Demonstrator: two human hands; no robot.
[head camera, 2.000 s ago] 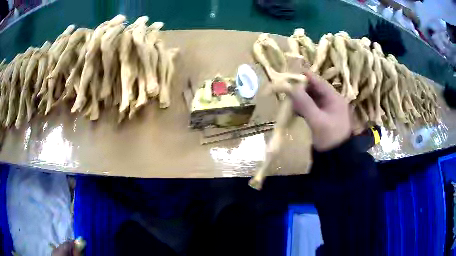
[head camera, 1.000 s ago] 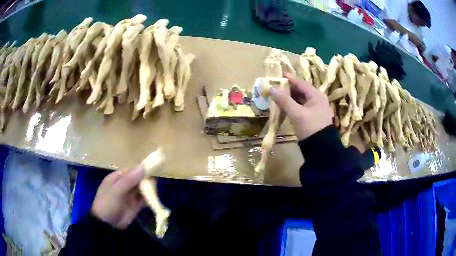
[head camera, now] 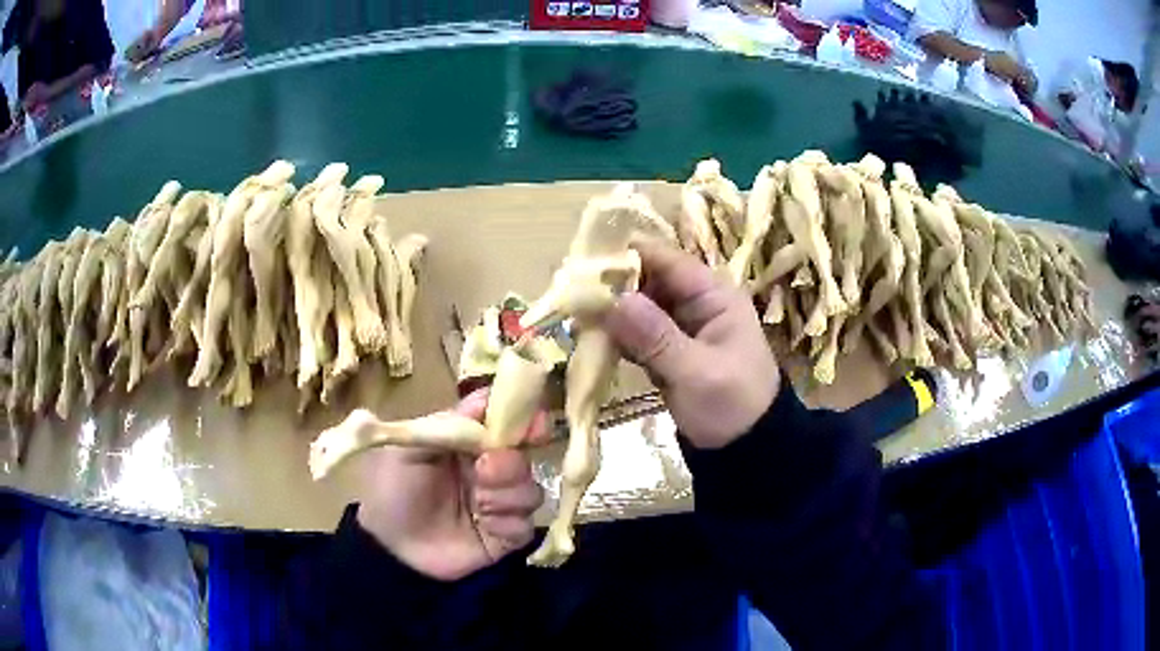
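My right hand [head camera: 697, 341] holds a tan hip piece with one leg [head camera: 585, 382] by its blocky top; the leg hangs down. My left hand [head camera: 445, 496] holds a loose tan figure leg [head camera: 405, 435], knee bent, foot pointing left, its top end up near the hip piece's pointed stub. Whether the two touch I cannot tell. Behind my hands a small stained block with a red piece [head camera: 513, 323] is mostly hidden. A row of joined leg pairs [head camera: 242, 286] lies on the left of the cardboard, and a row of hip pieces [head camera: 890, 261] on the right.
A black and yellow handle [head camera: 897, 404] lies by my right sleeve. Dark bundles [head camera: 588, 104] lie on the green surface [head camera: 439, 121]. A crate with white liner [head camera: 121, 585] is below left, a blue crate [head camera: 1069, 521] below right. People work opposite.
My left hand has risen from the lower left with the loose leg to meet my right hand. My right hand has moved left with the hip piece, which now covers much of the block.
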